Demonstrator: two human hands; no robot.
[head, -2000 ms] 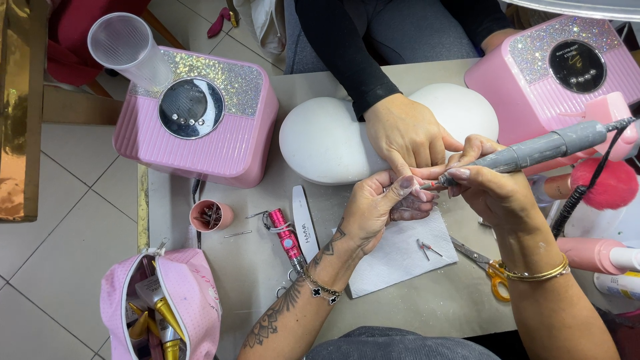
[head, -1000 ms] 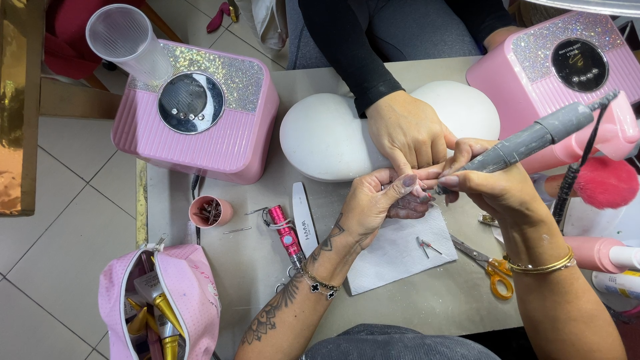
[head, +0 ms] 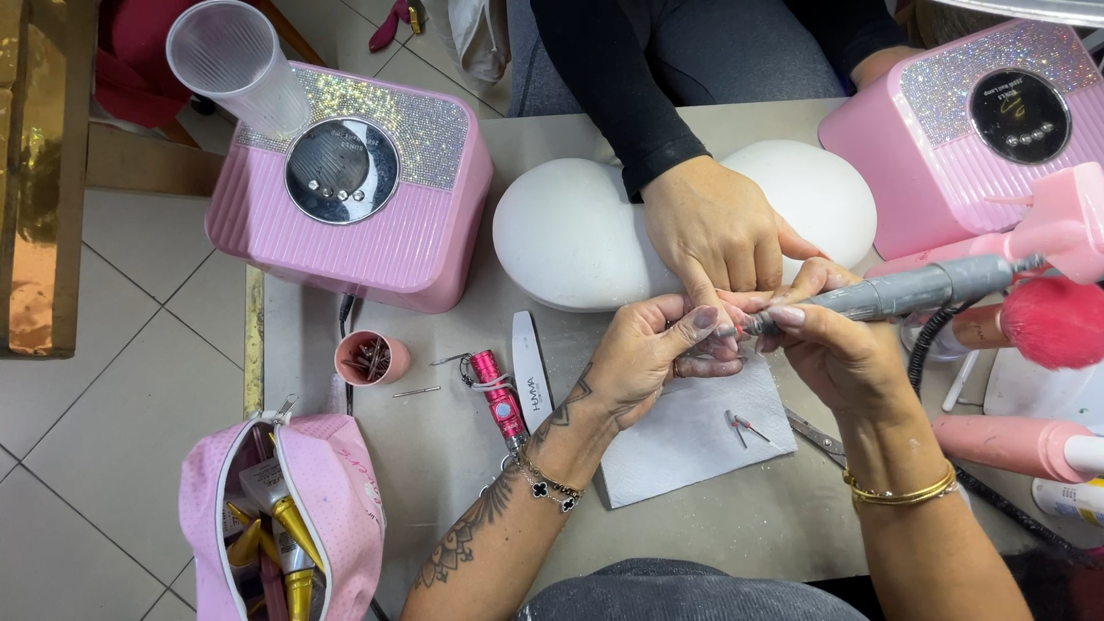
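My right hand [head: 832, 345] grips a grey electric nail drill [head: 897, 289], its bit at a fingertip of another person's hand [head: 720, 228]. Thumb and fingers of my left hand [head: 660, 345] close on that person's finger from the other side; the exact contact is partly hidden. The person's hand rests over a white rounded hand rest [head: 578, 233], below a black sleeve. Under my hands lies a white paper towel [head: 690, 457] with a few small drill bits [head: 746, 427] on it. Pale dust covers my fingers.
Pink nail lamps [head: 371, 250] [head: 914, 172] stand at both sides, a clear plastic cup [head: 233, 60] on the left one. A pink cup of bits [head: 373, 358], red flashlight [head: 498, 397], nail file [head: 528, 371], scissors [head: 815, 435], zip pouch [head: 336, 483] and pink brush [head: 1052, 322] surround my arms.
The drill's body has tilted slightly lower than two seconds ago. Both my hands remain at the person's fingers.
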